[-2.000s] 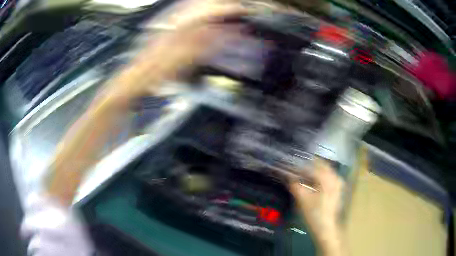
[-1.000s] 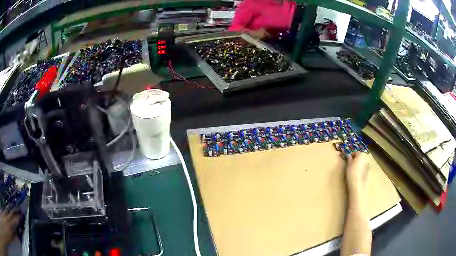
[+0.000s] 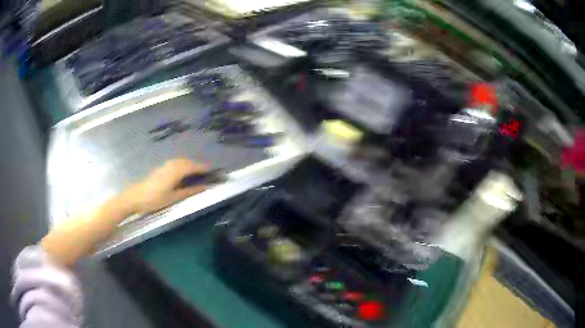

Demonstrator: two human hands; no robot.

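The picture is blurred by motion. My left hand (image 3: pixel 154 189) is over the near part of the white-rimmed tray (image 3: pixel 56 173), its fingers closed on a small dark circuit board (image 3: pixel 204 179) by the tray's near rim. Loose boards (image 3: pixel 231 118) lie in the far right part of the tray. The black test fixture (image 3: pixel 256 272) stands right of the tray, with red and green buttons (image 3: pixel 335 286) on its front. Its red clamp grip (image 3: pixel 482 96) points up. The clear block (image 3: pixel 385 211) is smeared. My right hand is not in view.
A white lidded cup (image 3: pixel 500 192) stands right of the fixture. A corner of the cardboard sheet (image 3: pixel 513 301) shows at lower right. A yellow block (image 3: pixel 343 131) sits behind the fixture, near the tray corner. Red digits (image 3: pixel 510 129) glow at upper right. Heaped board trays (image 3: pixel 128 57) lie behind.
The view has swung left from the cardboard to the tray. My left hand, barely visible at the left edge before, now shows holding a board. My right hand, at the board row before, is out of view.
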